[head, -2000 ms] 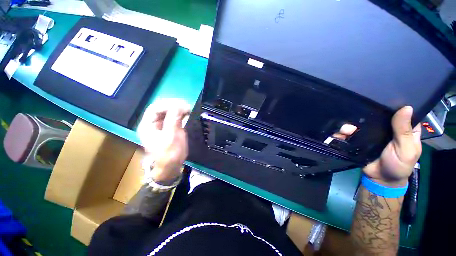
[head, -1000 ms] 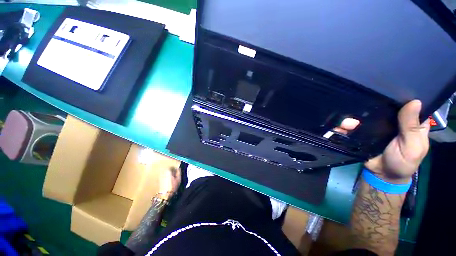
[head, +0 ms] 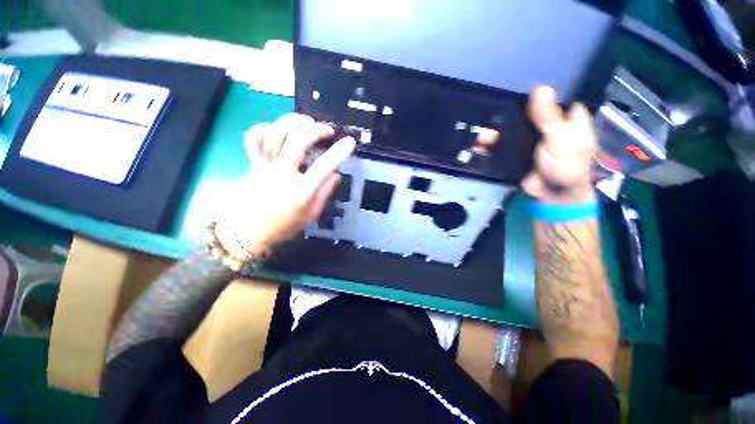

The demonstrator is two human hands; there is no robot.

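The laptop housing stands opened on the black work mat. Its silver base frame with square cutouts and a keyhole-shaped cutout lies on the mat. Its dark display lid, with a grey upper panel, rises behind it. My right hand, with a blue wristband, grips the lid's right edge. My left hand, with a beaded bracelet, is at the left end of the hinge area, fingers bent; they partly hide that corner, and whether they grip it is unclear. The picture is slightly blurred.
A white-blue device lies on a black pad at left. A pale feeder box with red digits stands at right. A black screwdriver lies below it. Dark sheets are far right. A cardboard box is under the bench.
My left hand has come up from beside the cardboard box to the housing's left hinge corner. The base frame now shows more of its flat face. My right hand still holds the lid.
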